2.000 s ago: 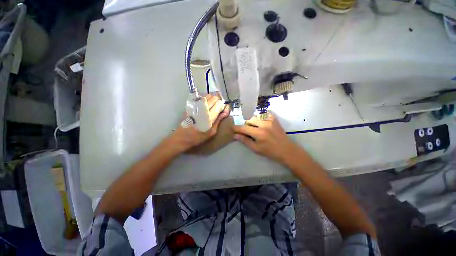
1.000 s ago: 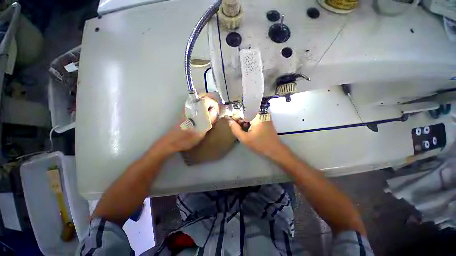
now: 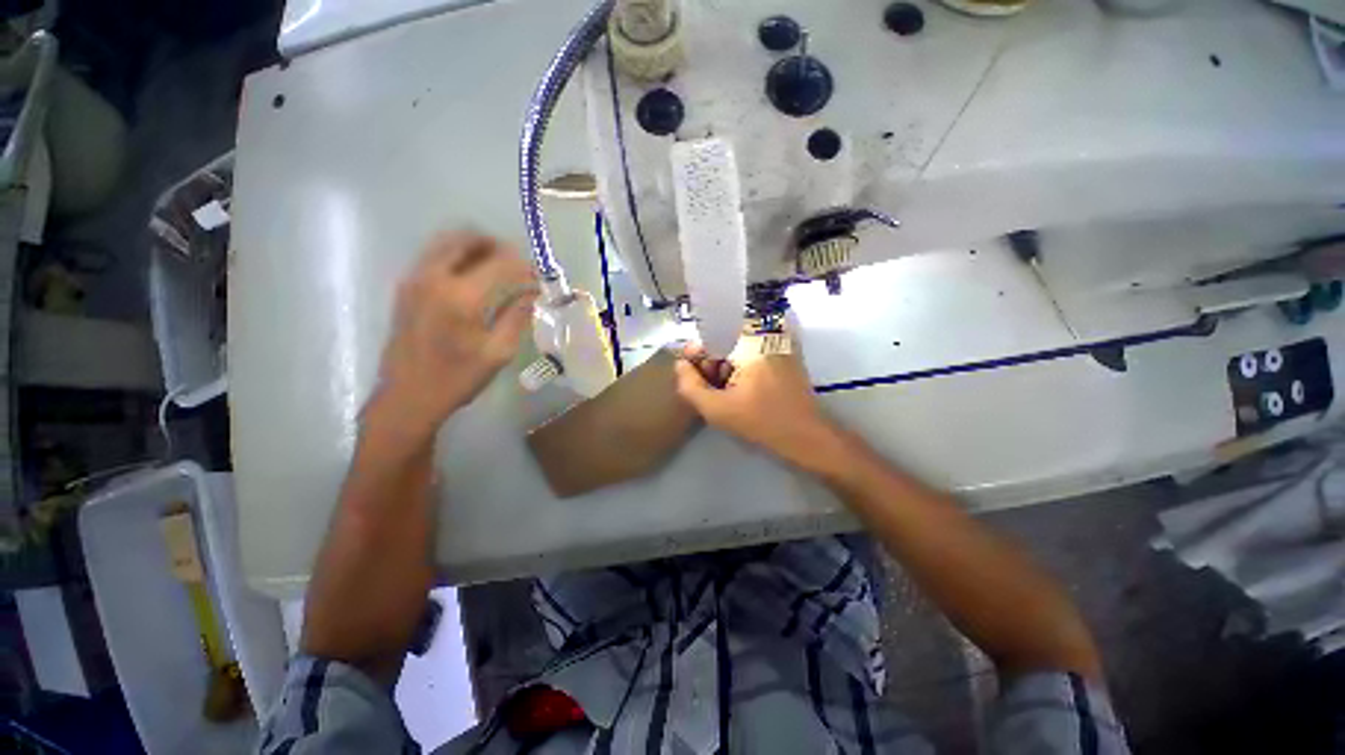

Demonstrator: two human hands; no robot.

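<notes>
A tan-brown cut piece (image 3: 617, 429) lies on the pale machine table, its upper right end under the sewing machine head near the needle area. My right hand (image 3: 752, 391) is at that end, thumb and fingertips pinching its edge; the fingertips are partly hidden by the long white speckled block (image 3: 711, 221). My left hand (image 3: 454, 328) is raised left of the gooseneck lamp head (image 3: 574, 342), blurred, fingers bent, with no piece seen in it. The presser foot and needle are mostly hidden.
The lamp's silver tube (image 3: 537, 162) curves down left of the machine head (image 3: 944, 162). A black switch box (image 3: 1279, 395) is at the right table edge. White bins (image 3: 133, 590) stand left of the table. Grey cloth (image 3: 1269, 546) hangs at the right.
My left hand has left the piece and moved left and up, past the lamp head. More of the brown piece shows. My right hand stays at the needle area.
</notes>
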